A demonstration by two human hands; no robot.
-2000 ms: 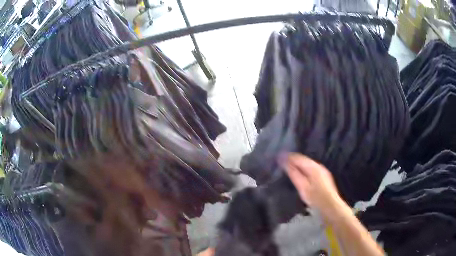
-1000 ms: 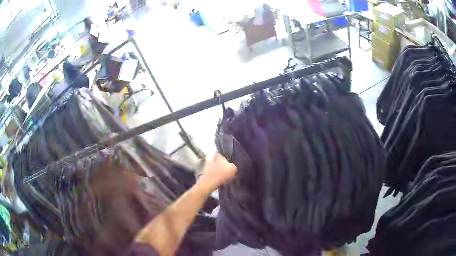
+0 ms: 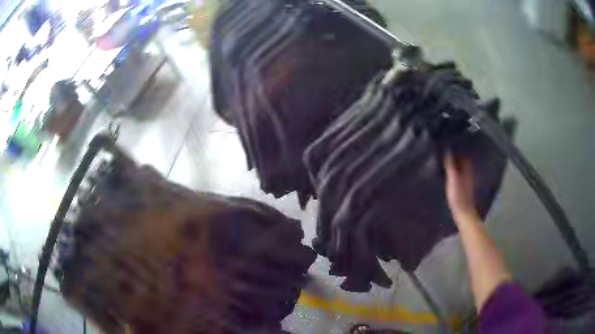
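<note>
Dark garments (image 3: 391, 189) hang in a dense row right of centre. My right hand (image 3: 460, 182) is at the near face of this row, below the hangers. It is blurred and its fingertips merge with the dark cloth, so its grip cannot be told. The purple sleeve (image 3: 512, 313) shows below it. The garment rail (image 3: 532, 173) runs from the row down to the right. My left hand is not in view.
More dark garments hang behind (image 3: 300, 78) and at lower left (image 3: 189, 254), beside another curved rail (image 3: 55, 228). A yellow line (image 3: 372, 312) crosses the grey floor, with a foot at the bottom edge. Blurred worktables are at upper left.
The view has swung right, and the row that was in the middle is now at lower left. My left hand has left the picture; my right hand now shows at the right-hand row.
</note>
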